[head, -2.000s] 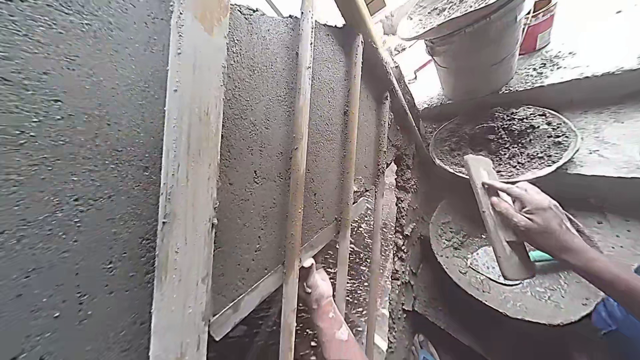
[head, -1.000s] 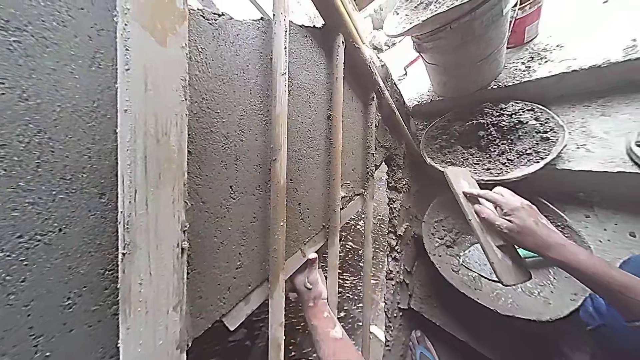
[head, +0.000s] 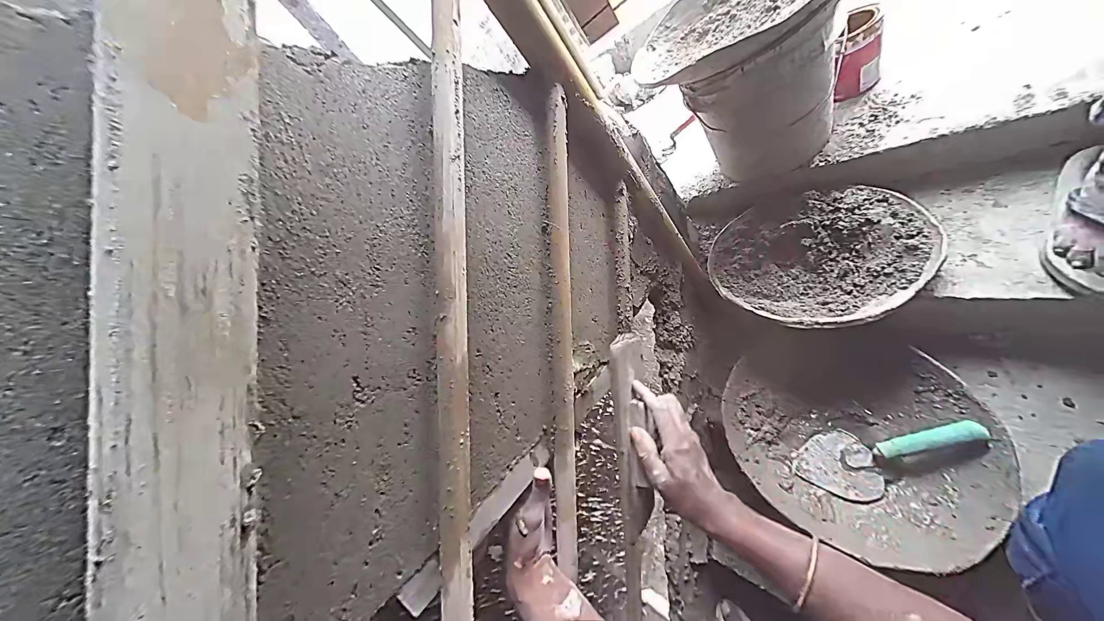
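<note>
My left hand (head: 533, 526), spotted with mortar, is at the lower middle, its fingers against a thin straight batten (head: 509, 496) that slants along the lower edge of the wet plaster (head: 345, 310). My right hand (head: 677, 448) grips a wooden float (head: 628, 414), held upright beside the thin metal bars (head: 561, 285) in front of the wall. A trowel with a green handle (head: 931, 438) lies in the lower round pan (head: 975, 517), right of my right hand. Part of my left hand's grip on the batten is hidden.
A second round pan (head: 828, 250) holds dark mortar on the steps. Above it stand a grey bucket (head: 759, 121) with a pan on top and a red can (head: 859, 52). A wide upright board (head: 172, 328) and a slanting rail (head: 638, 172) flank the bars. A person's sandalled foot (head: 1082, 224) is at the right edge.
My right hand has moved left with the float, from over the lower pan to beside the bars. The trowel, partly covered before, shows fully. My left hand stays at the batten.
</note>
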